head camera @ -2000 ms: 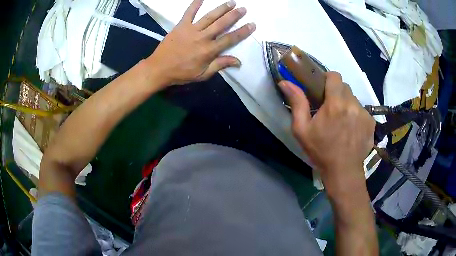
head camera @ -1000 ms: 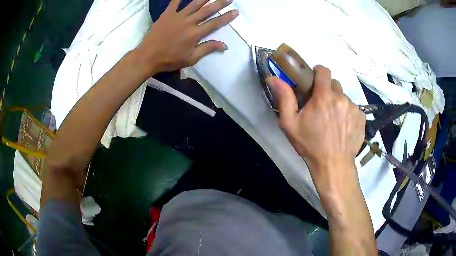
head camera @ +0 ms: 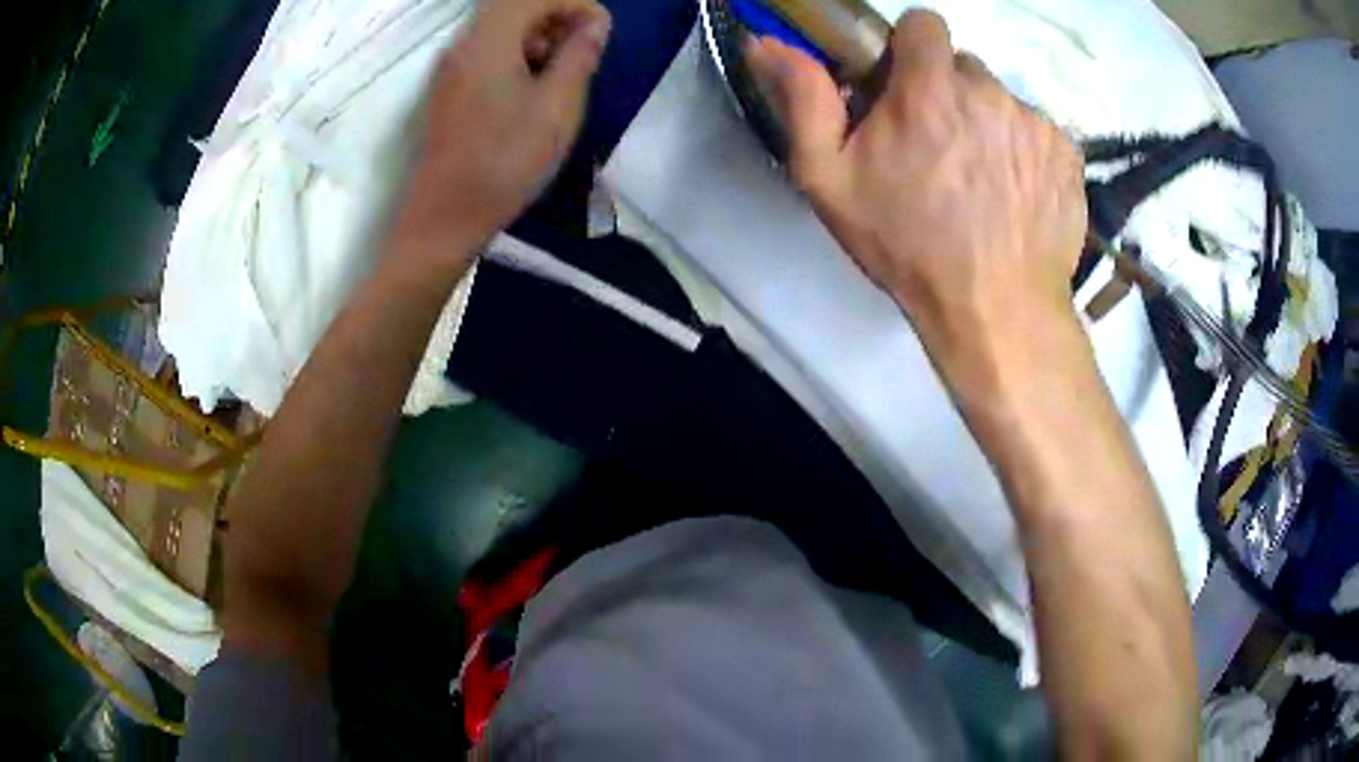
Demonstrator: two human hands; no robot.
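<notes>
The white garment panel (head camera: 835, 320) lies across the navy-covered table, its lower end near the table's front edge. My right hand (head camera: 954, 186) grips the brown handle of the steam iron (head camera: 765, 30), at the top edge of the picture. The iron is over the panel and partly cut off by the frame; its blue part and metal rim show. My left hand (head camera: 522, 112) is at the upper left, blurred, with its fingers curled; whether it holds anything cannot be seen.
A white cloth heap (head camera: 261, 253) lies at the left, partly behind my left arm. A narrow white strip (head camera: 604, 290) lies on the navy cloth. Black hose (head camera: 1279, 268) loops at the right. A yellow-framed basket (head camera: 112, 465) stands at the lower left.
My left hand has lifted from flat on the panel and its fingers have curled. My right hand and the iron have moved up towards the top edge. The panel's upper end lies differently.
</notes>
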